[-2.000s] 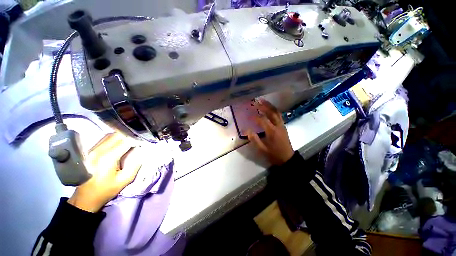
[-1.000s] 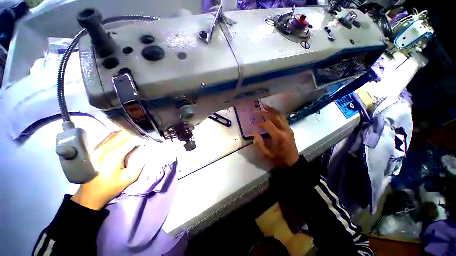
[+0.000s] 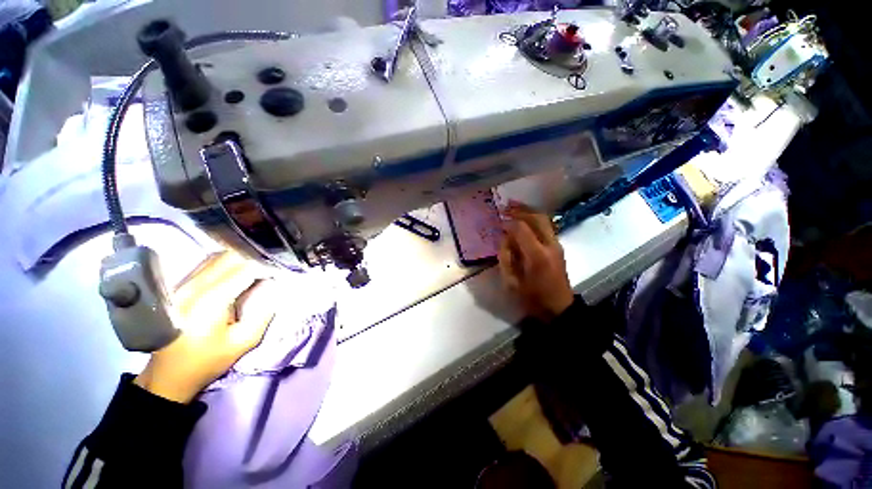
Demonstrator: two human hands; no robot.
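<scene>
A light-purple fabric piece [image 3: 272, 406] lies under the lamp at the left end of the machine and hangs over the table's front edge. My left hand [image 3: 206, 329] rests on the fabric with thumb and fingers apart, partly washed out by the light. A smartphone [image 3: 473, 229] with a pinkish lit screen lies on the bed under the machine arm. My right hand [image 3: 534, 256] is at the phone's right edge, fingers bent and close together; whether they touch the screen is unclear. Dark snips [image 3: 418, 227] lie left of the phone. The needle area is hidden by glare.
The white sewing machine head [image 3: 335, 115] spans the top. A lamp [image 3: 140, 298] on a ribbed neck hangs at its left end. A blue label [image 3: 662, 198] is on the table at right. White and purple garments [image 3: 731, 277] hang over the table edge at right.
My right hand has drawn its fingers together and shifted to the phone's right edge, uncovering more of the screen. My left hand stays on the fabric.
</scene>
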